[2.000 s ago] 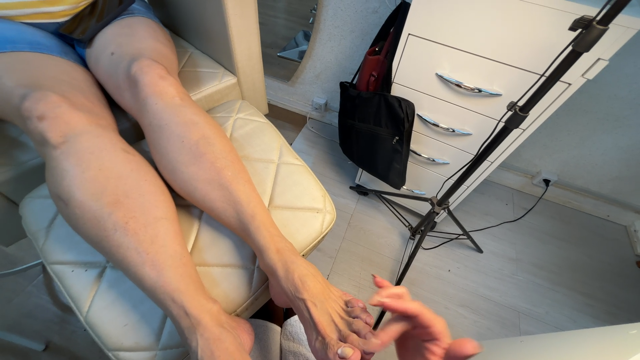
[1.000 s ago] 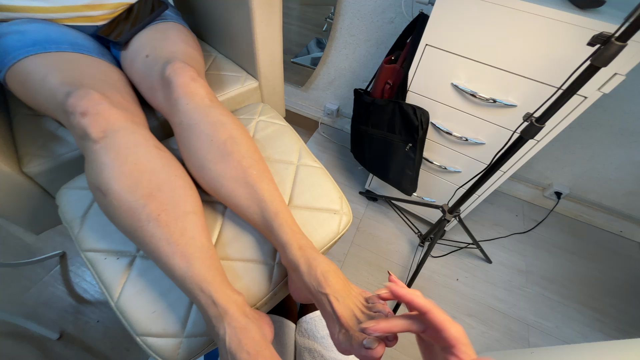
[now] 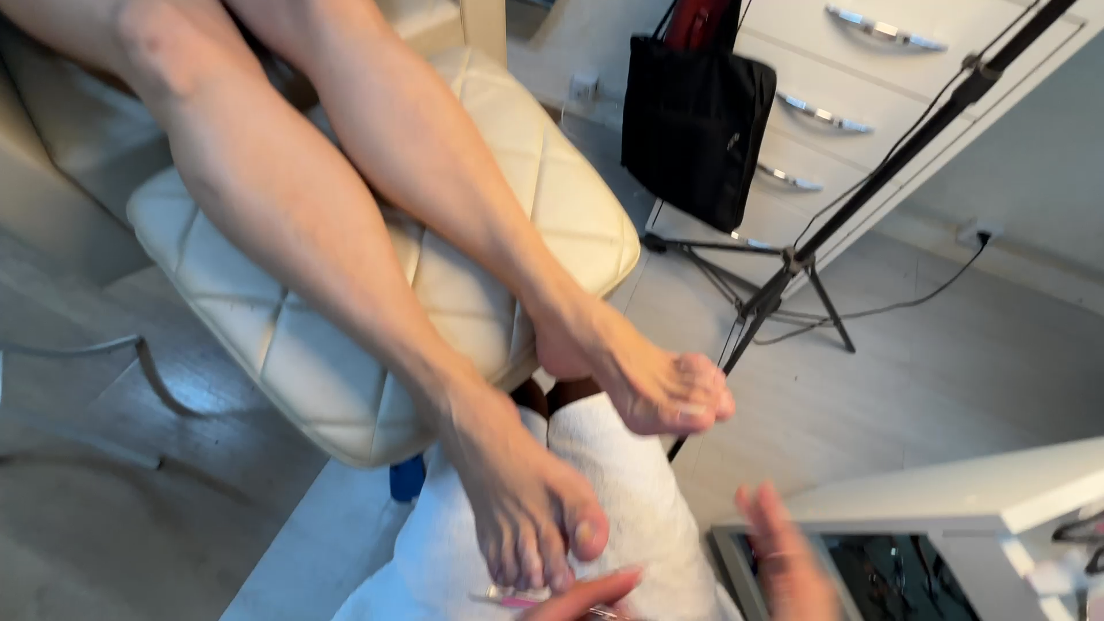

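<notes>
Another person's bare legs rest across a cream quilted leg rest [image 3: 345,431]. The nearer foot [image 3: 517,483] lies over the white towel [image 3: 630,492] on my lap; the farther foot [image 3: 647,379] extends past the pad's edge, above the towel. At the bottom edge my left hand [image 3: 591,597] shows only in part, its fingers just below the nearer foot's toes. A thin pink and metallic item [image 3: 517,599] lies beside those fingers; whether they grip it is unclear. To the right, my right hand [image 3: 789,556] is raised and blurred, touching neither foot, with nothing visible in it.
A white cabinet with an open-looking dark tray [image 3: 897,573] stands at lower right. Beyond the feet are a black tripod stand [image 3: 780,267], its cable [image 3: 906,302], a hanging black bag [image 3: 699,129] and white drawers [image 3: 828,69]. A thin curved metal leg [image 3: 159,388] is at left.
My right hand has left the toes of the farther foot, which it touched a second ago. My left hand and the cabinet's dark tray have come into view, as the view has tilted down.
</notes>
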